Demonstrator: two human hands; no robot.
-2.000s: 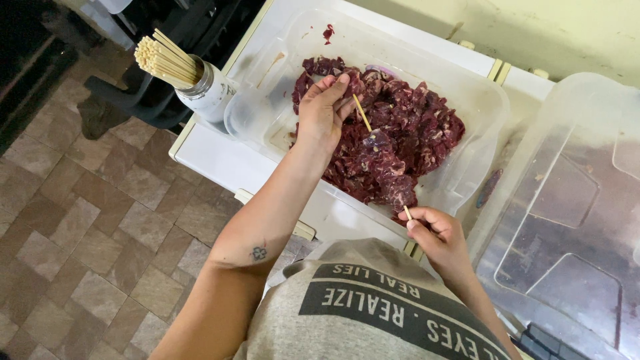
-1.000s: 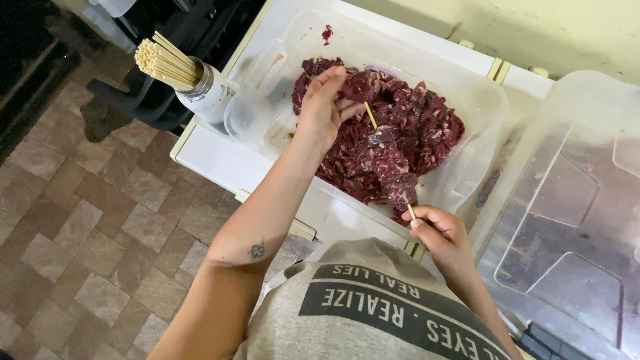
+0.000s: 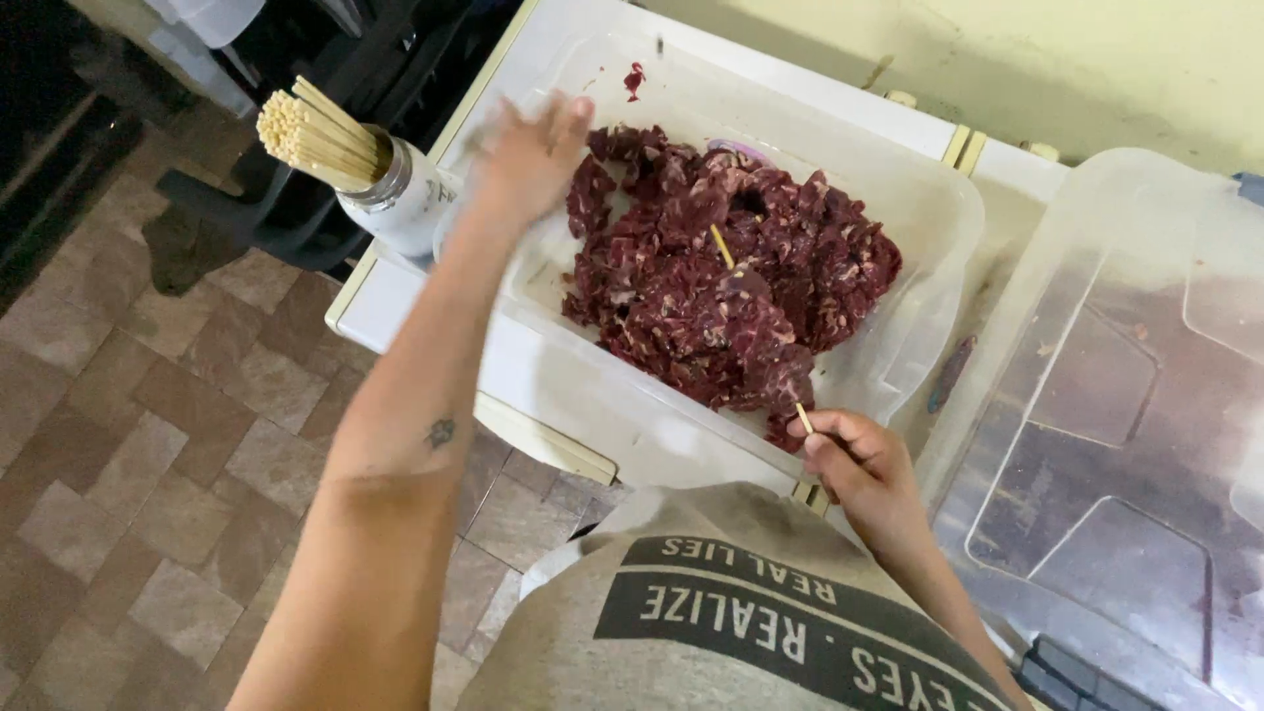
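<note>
My right hand (image 3: 854, 459) pinches the near end of a wooden skewer (image 3: 805, 418) at the near right rim of a clear plastic tub (image 3: 928, 247). Pieces of raw red meat (image 3: 770, 341) are threaded along the skewer, and its bare far end points away over the meat pile. My left hand (image 3: 538, 153), blurred, hovers over the left part of the tub with fingers apart and nothing seen in them. Beneath the skewer lies a heap of cut raw meat (image 3: 642, 296), with a small scrap (image 3: 634, 81) stuck near the far wall.
A jar (image 3: 400, 202) full of wooden skewers (image 3: 316, 138) leans left of the tub on the white surface (image 3: 573, 380). At the right lies a large clear plastic lid or container (image 3: 1106, 425). A pale wall stands behind; a dark chair (image 3: 257, 222) is at the left.
My left hand has moved left, away from the meat heap and the skewer's far end. My right hand still holds the loaded skewer in about the same place.
</note>
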